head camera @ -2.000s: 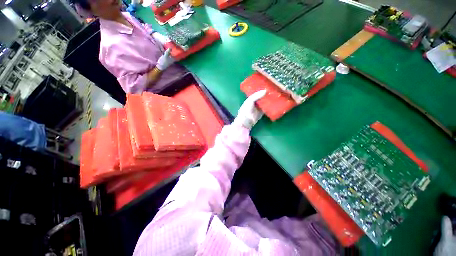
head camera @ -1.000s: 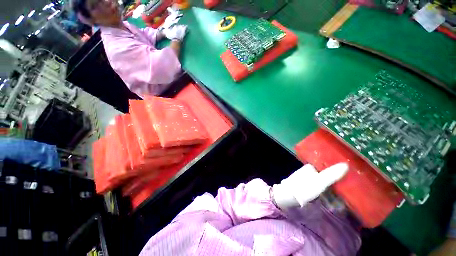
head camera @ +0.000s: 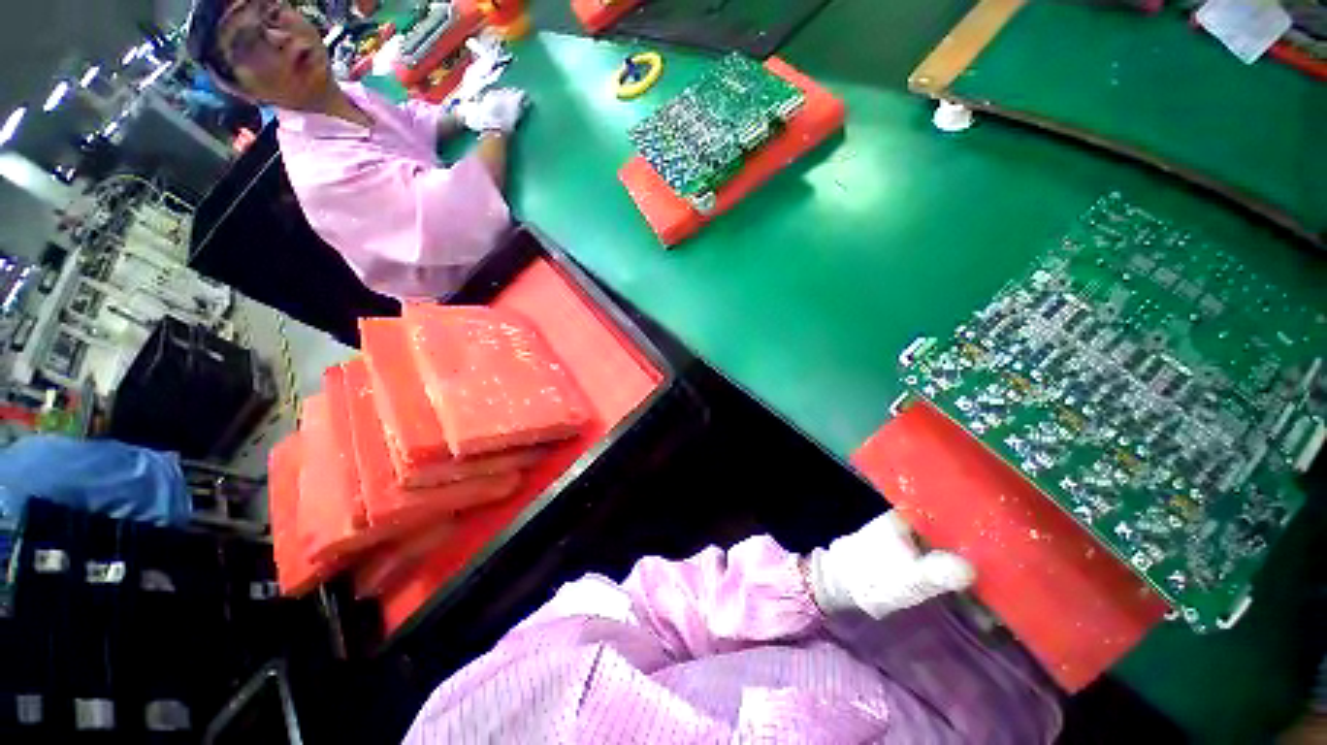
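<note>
A green circuit board [head camera: 1121, 393] lies with its small silver joints and chips facing up on a red foam pad [head camera: 1004, 539] at the right. The pad sticks out along the board's near left edge. My left hand [head camera: 891, 565], in a white glove, is at the pad's near edge; its thumb lies by the pad, and the other fingers are partly hidden, so a grip cannot be told. My right hand is not in view. A second circuit board [head camera: 713, 122] lies on another red foam pad [head camera: 801, 143] farther up the bench.
A black tote [head camera: 640, 400] left of my lap holds stacked red foam pads [head camera: 495, 381]. A yellow tape roll [head camera: 638, 74] lies on the green bench. A raised green shelf [head camera: 1121, 73] stands at the rear. A person in pink [head camera: 386, 189] sits across the tote.
My left hand has come back from the far pad to the near one. The far board and pad now lie farther up the bench. The right hand, partly visible earlier, is out of view.
</note>
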